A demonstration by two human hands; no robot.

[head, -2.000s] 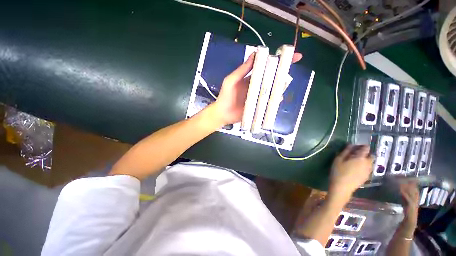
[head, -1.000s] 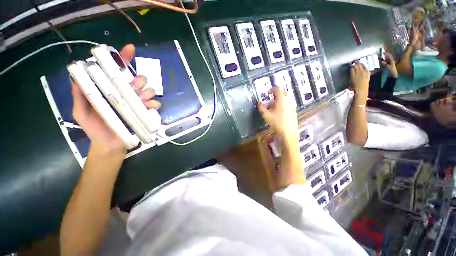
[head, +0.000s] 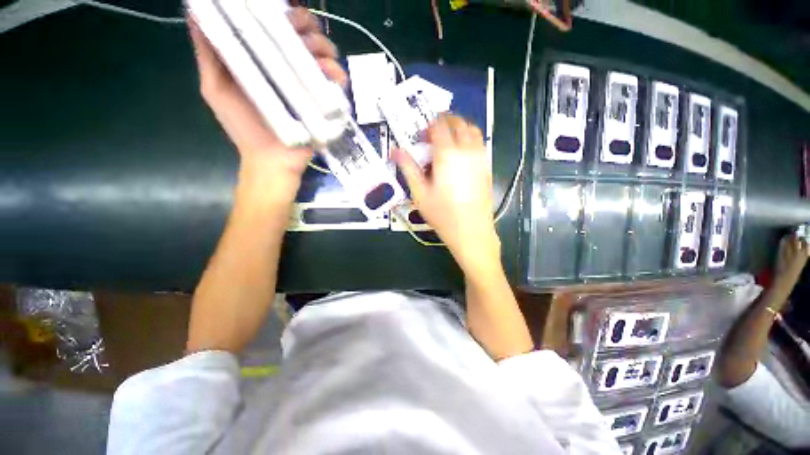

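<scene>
My left hand (head: 244,98) holds several white keypad phones (head: 271,67) in a stack, edges showing, raised over the left of the test fixture plate (head: 342,216). Another phone, back up with a dark oval (head: 362,169), sticks out below the stack; I cannot tell if it is held or resting. My right hand (head: 453,169) grips a white phone (head: 414,111), back up and tilted, over the fixture. Its lower end is hidden by my fingers. A plain white block (head: 370,87) lies beside it on the fixture.
A clear blister tray (head: 556,171) at right holds phones back up, a full upper row and two in the lower row. More trays of phones (head: 591,331) sit below it. A white cable (head: 524,115) loops around the fixture. Another person's arm (head: 762,324) is at far right.
My right hand has moved from the blister tray to the fixture and now holds a phone. More lower-row pockets are empty. The view has swung back left, and the left-hand stack sits higher in view.
</scene>
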